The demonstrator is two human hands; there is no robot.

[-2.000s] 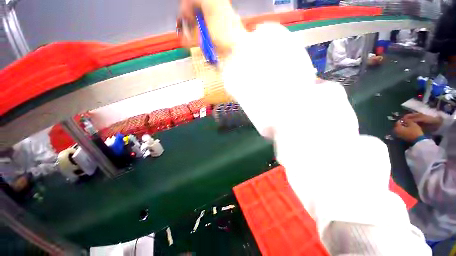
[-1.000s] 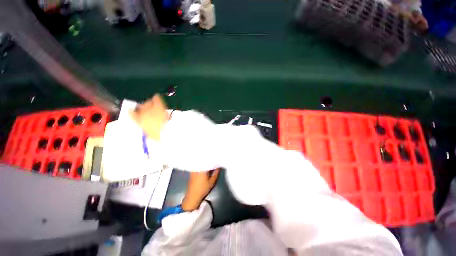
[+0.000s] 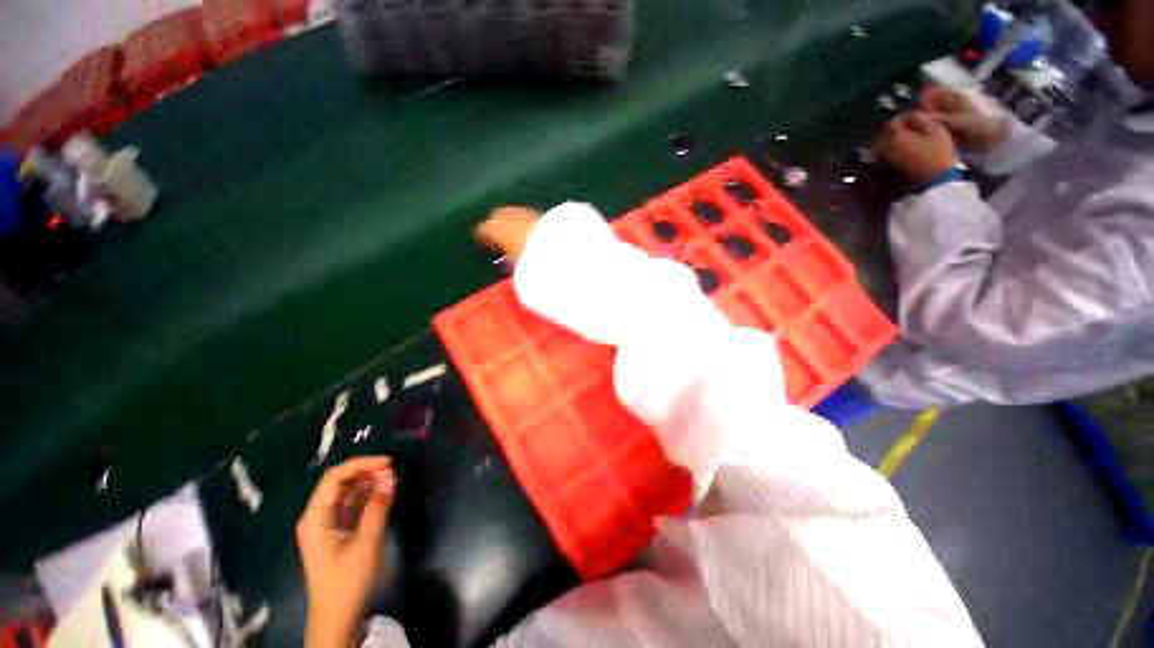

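Observation:
My left hand (image 3: pixel 342 525) is raised over the dark bench mat, left of the red tray. Its thumb and fingertips are close together, with a dark patch between them; whether this is a held part or the mat is unclear. My right hand (image 3: pixel 509 230) reaches across the red blister tray (image 3: pixel 513 386) to the green belt just beyond it. A small shiny bit shows under its fingers, and the blurred hand hides its grip. Dark round units (image 3: pixel 738 243) sit in several far-right pockets of the tray; my white sleeve covers its middle.
White strips (image 3: pixel 333 427) lie on the mat near the belt. Papers with a dark pen and cable (image 3: pixel 177 538) are at lower left. A grey component tray (image 3: pixel 487 36) stands across the belt (image 3: pixel 304 253). A smocked person (image 3: pixel 1000 253) works at right; small parts lie on the belt.
The view has swung right. My right hand has moved from the papers at left to the belt beyond the tray; the blue pen no longer shows in it. My left hand is now raised over the mat.

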